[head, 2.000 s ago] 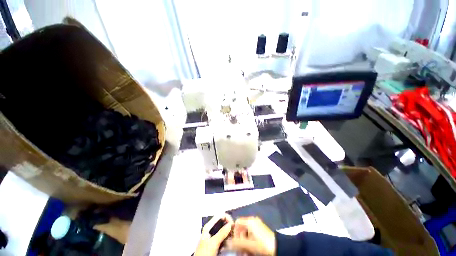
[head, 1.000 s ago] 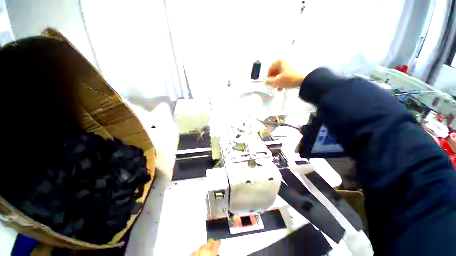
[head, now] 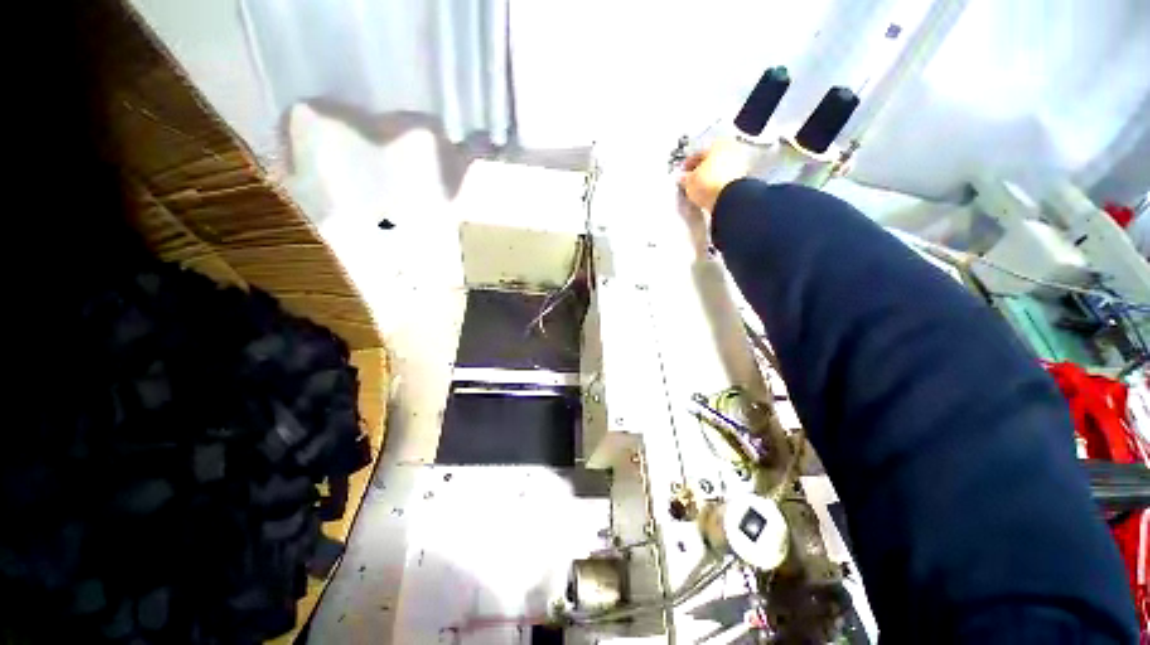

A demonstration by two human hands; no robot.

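My right hand reaches to the back of the off-white sewing machine, beside the thread stand. Its fingertips are close together at a small metal part; whether they hold anything cannot be told. Two black thread cones stand just right of and behind the hand. Thread guides and a round metal part with a white top show on the machine at lower right. The clamp is not in view. My left hand is not in view.
A tall cardboard box full of small black pieces stands at the left. My dark sleeve crosses the right side. Red straps lie on a neighbouring table at far right. A white curtain hangs behind.
The view has moved closer over the machine. My right hand has gone from the cone stand to a point left of the cones. My left hand, the clamp and the screen have left view.
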